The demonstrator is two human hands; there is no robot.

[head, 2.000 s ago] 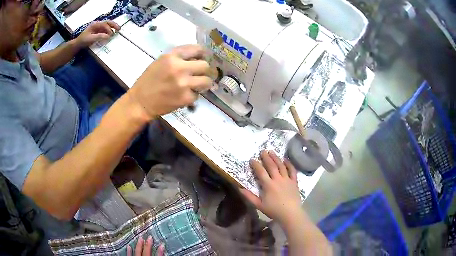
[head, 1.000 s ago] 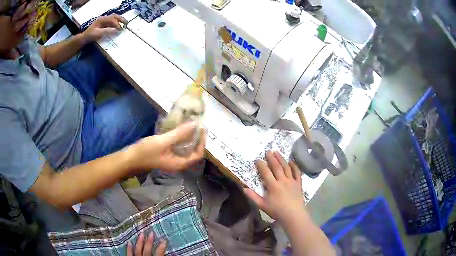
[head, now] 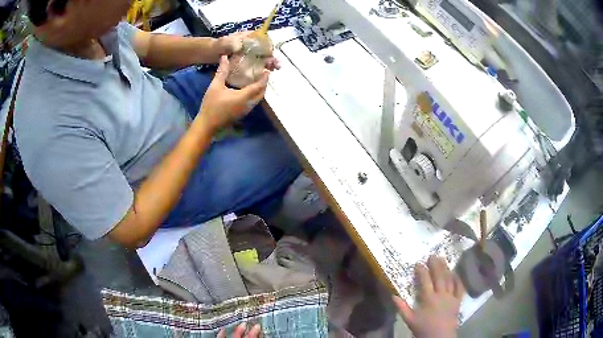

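Note:
My right hand (head: 435, 300) lies flat on the table's corner, fingers spread, holding nothing. My left hand (head: 241, 331) shows only as fingertips at the bottom edge, on plaid cloth (head: 284, 315); whether it grips the cloth is hidden. The white JUKI sewing machine (head: 466, 158) stands on the wood-edged white table (head: 314, 132). A grey tape roll (head: 481, 267) with a loose tail lies beside my right hand, an upright stick next to it. A seated person in a grey shirt (head: 79, 132) holds a pale, blurred object (head: 250, 65) with a yellow tip in both hands.
Grey-brown cloth (head: 201, 264) with a small yellow-green patch (head: 247, 256) is heaped beyond the plaid cloth. Navy patterned fabric (head: 321, 33) lies at the table's far end. A blue crate (head: 570, 284) stands on the floor at the right. The person's legs are beside the table's front edge.
The view has swung left, so the machine and tape roll sit further right. The other person's hand has moved away from the machine, and both their hands now hold the pale object.

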